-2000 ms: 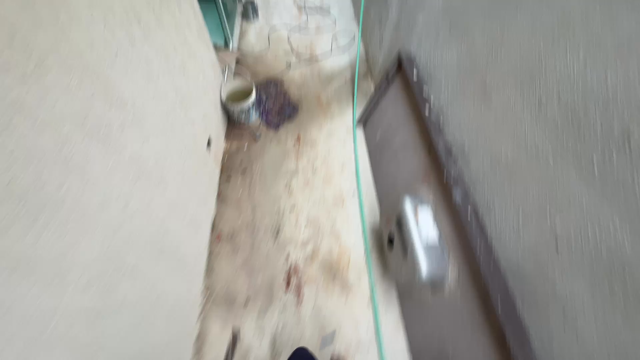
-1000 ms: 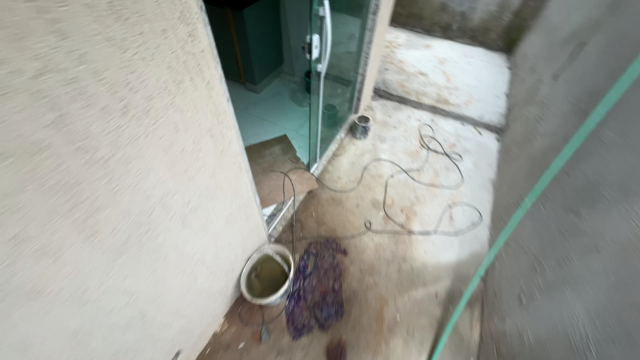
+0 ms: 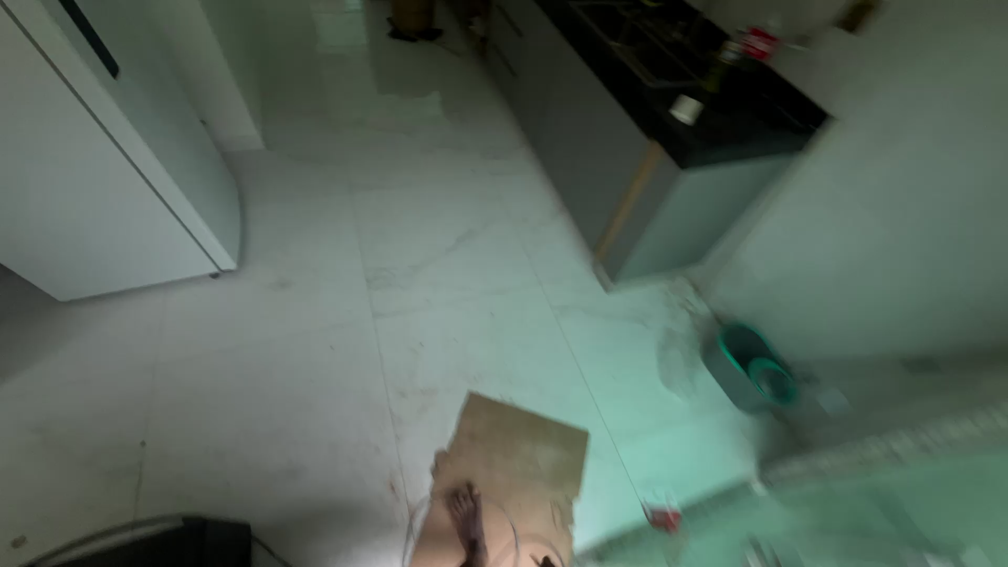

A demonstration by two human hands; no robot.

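Note:
Neither my left hand nor my right hand is in view. At the bottom, a flat sheet of brown cardboard (image 3: pixel 524 457) lies on the tiled floor, with what looks like a bare foot (image 3: pixel 466 516) on it, blurred. A thin cable (image 3: pixel 512 524) loops over the cardboard. Right of it, a small red and clear object (image 3: pixel 663 517) lies by the door sill, too blurred to name. A grey mop bucket with a teal rim (image 3: pixel 748 368) stands against the right wall.
A white refrigerator (image 3: pixel 102 181) stands at the left. A kitchen counter with a black top (image 3: pixel 732 142) runs along the right, with bottles on it. A black object (image 3: pixel 157 543) sits at bottom left. Greenish glass (image 3: pixel 882 512) crosses the lower right corner.
The view has moved from the narrow outdoor passage, past the glass door, to the kitchen interior. The green hose and the bucket with the purple cloth beside it are out of view.

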